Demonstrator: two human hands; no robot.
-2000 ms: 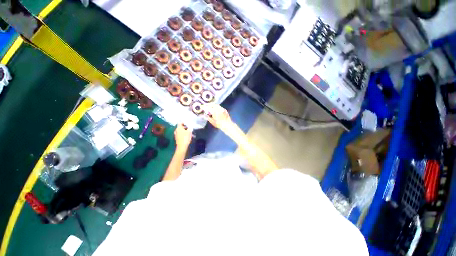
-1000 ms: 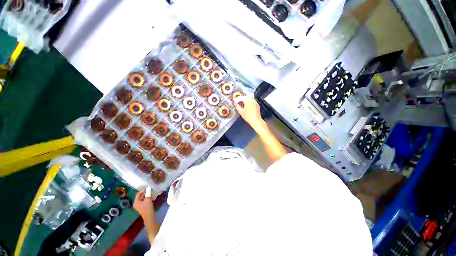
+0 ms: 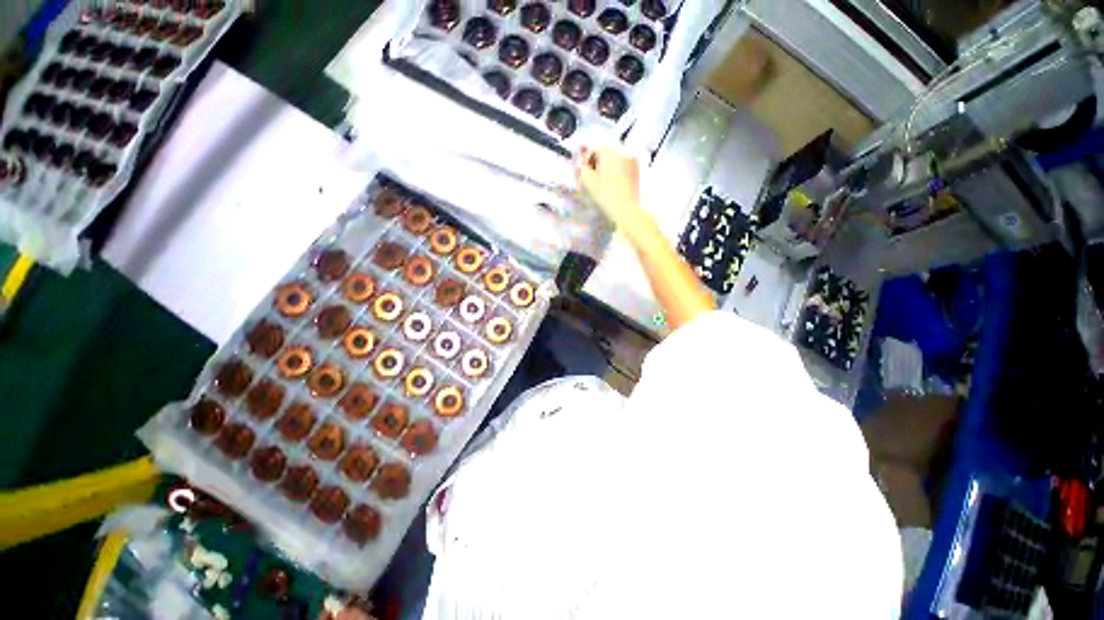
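A translucent white blister tray (image 3: 345, 418) lies tilted in front of me, its pockets filled with copper-brown rings, some with pale centres. My right hand (image 3: 609, 182) is off this tray, at the near corner of a second blister tray (image 3: 484, 75) of dark round parts. Its fingers are bent and small; whether they grip the tray edge or a part cannot be told. My left hand (image 3: 348, 609) barely shows at the bottom edge of the picture, by the near corner of the copper-ring tray. Its grip is hidden.
A white bench machine (image 3: 775, 285) with two black fixture plates (image 3: 717, 240) stands right. Another tray of dark parts (image 3: 85, 121) is upper left, beside a white board (image 3: 230, 182). Small white parts (image 3: 210, 566) and clear bags lie lower left. Blue shelving is far right.
My right hand has left the copper-ring tray's edge and moved up to the dark-part tray. The view has shifted, showing more of the upper trays; my left hand is now almost out of picture.
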